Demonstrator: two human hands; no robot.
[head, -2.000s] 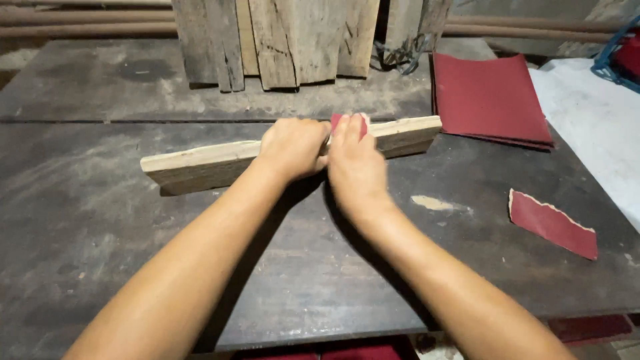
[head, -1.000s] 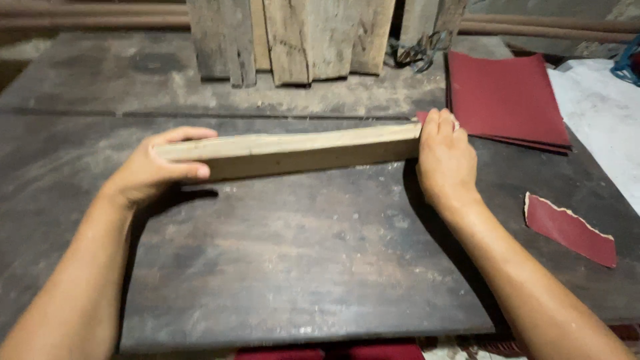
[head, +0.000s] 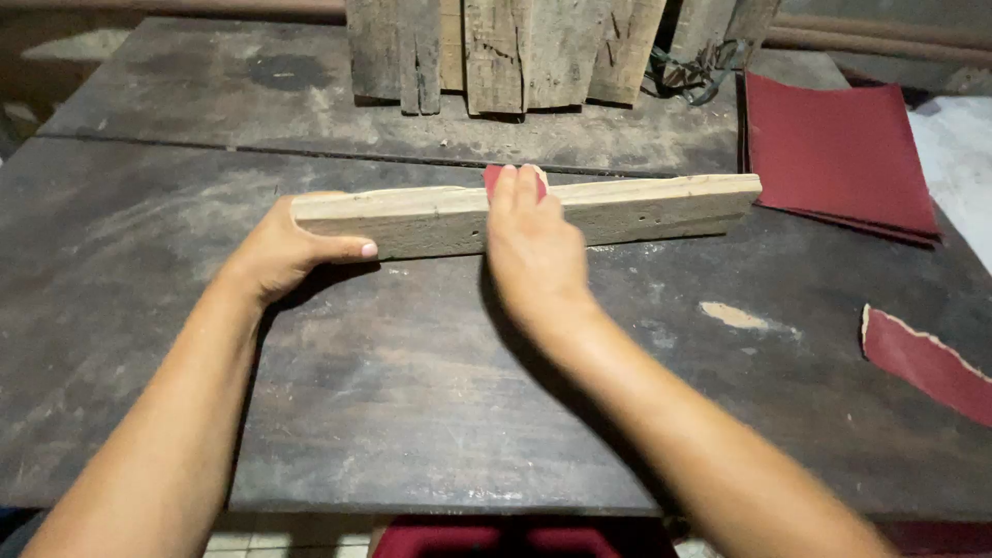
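A wooden board (head: 418, 225) stands on its long edge across the dark table, its pale narrow edge facing up. My left hand (head: 283, 244) grips the board's left end, thumb on the near face and the other fingers behind it. With my right hand (head: 539, 248) I press a folded piece of red sandpaper (head: 493, 180) onto the top edge near the board's middle. The fingers lie over the sandpaper and hide part of it.
Weathered planks (head: 496, 58) stand at the back, with a dark tangled cord (head: 694, 74) beside them. Red sandpaper sheets (head: 841, 155) are stacked at the back right. A torn sandpaper strip (head: 922, 360) lies on the wooden table (head: 434, 403) at the right.
Two seconds ago both hands were together near the board's middle. My left hand has since moved to its left end. From the right end one second ago, my right hand has come back to the middle.
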